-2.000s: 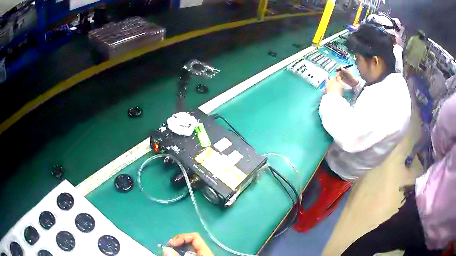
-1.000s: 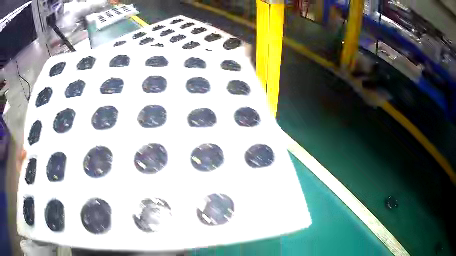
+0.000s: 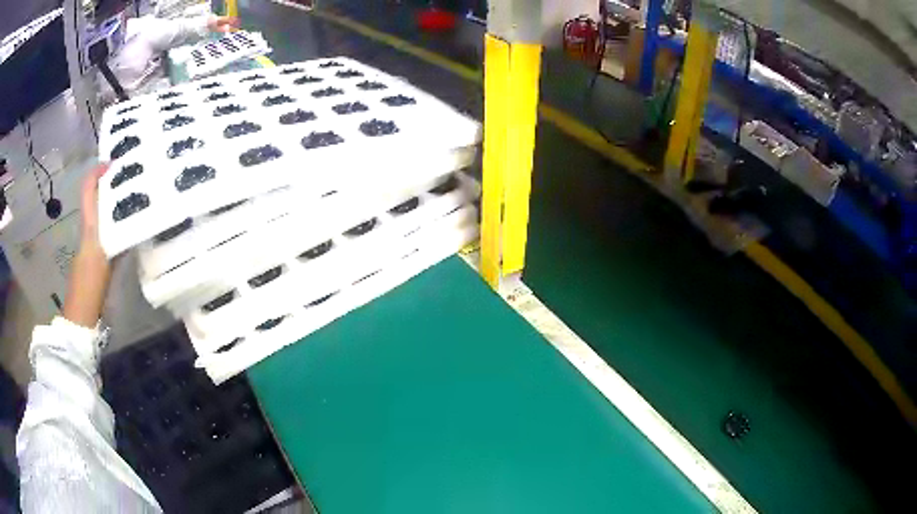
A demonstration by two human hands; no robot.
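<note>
A white foam tray [image 3: 302, 166] with rows of round black parts [image 3: 259, 156] lies on top of a stack of similar trays [image 3: 332, 269] at the far end of the green mat. The top tray sits slightly askew and overhangs at the left. My left hand [image 3: 93, 226] is at the left edge of the top tray, with its fingers partly hidden behind that edge. My right hand is not in view.
Yellow posts [image 3: 508, 161] stand right of the stack. A pale rail [image 3: 613, 387] edges the green mat [image 3: 442, 402]. One loose black disc [image 3: 736, 425] lies on the dark green surface beyond. A dark pocketed tray [image 3: 186, 417] is below left. Another person's arm [image 3: 186, 28] shows behind.
The view has swung from the black box to the stack. The filled tray, close in front a second ago, now lies farther away on the stack. My left hand and sleeve have come into clear view.
</note>
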